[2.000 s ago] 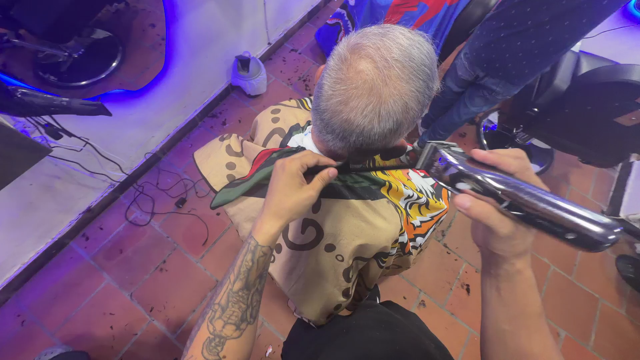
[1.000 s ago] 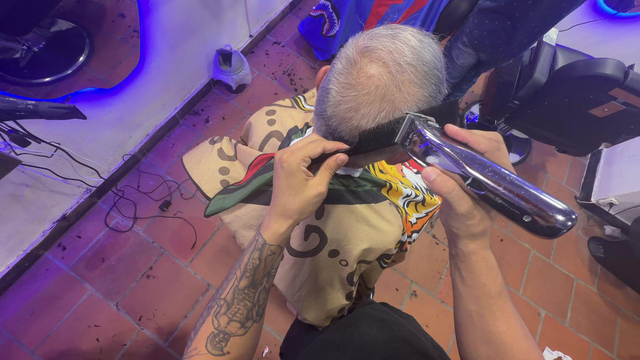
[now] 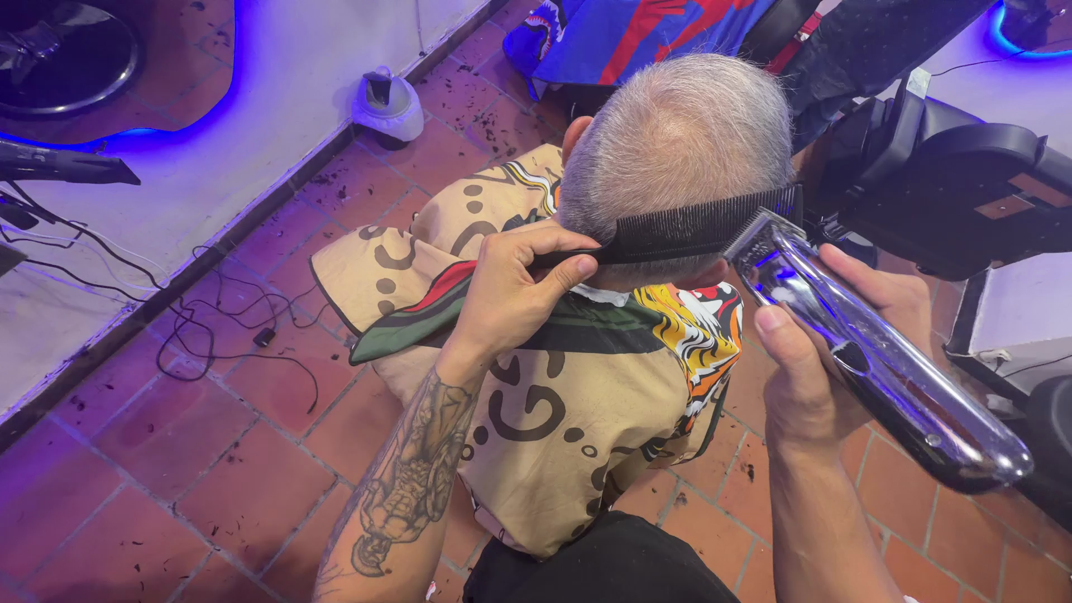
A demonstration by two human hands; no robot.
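My left hand [image 3: 519, 289] pinches the handle of a black clipper comb [image 3: 687, 228], whose teeth point up against the short grey hair at the back of a seated person's head [image 3: 682, 138]. Held in my right hand [image 3: 825, 360] is a shiny chrome hair clipper [image 3: 888, 360], angled up to the left. Its blade lies at the right part of the comb, near the person's right ear. A tan patterned barber cape [image 3: 544, 419] with a green and red stripe and a tiger print covers the person's shoulders and back.
Cables [image 3: 226, 335] and hair clippings lie on the terracotta tile floor [image 3: 251, 494]. A grey-white device [image 3: 387, 109] stands by the left wall ledge. A hair dryer [image 3: 67, 163] is at far left. Another caped person is ahead; a black chair [image 3: 963, 184] stands at right.
The comb has gone from low at the neck, two seconds ago, to higher on the back of the head. The clipper has moved up with it.
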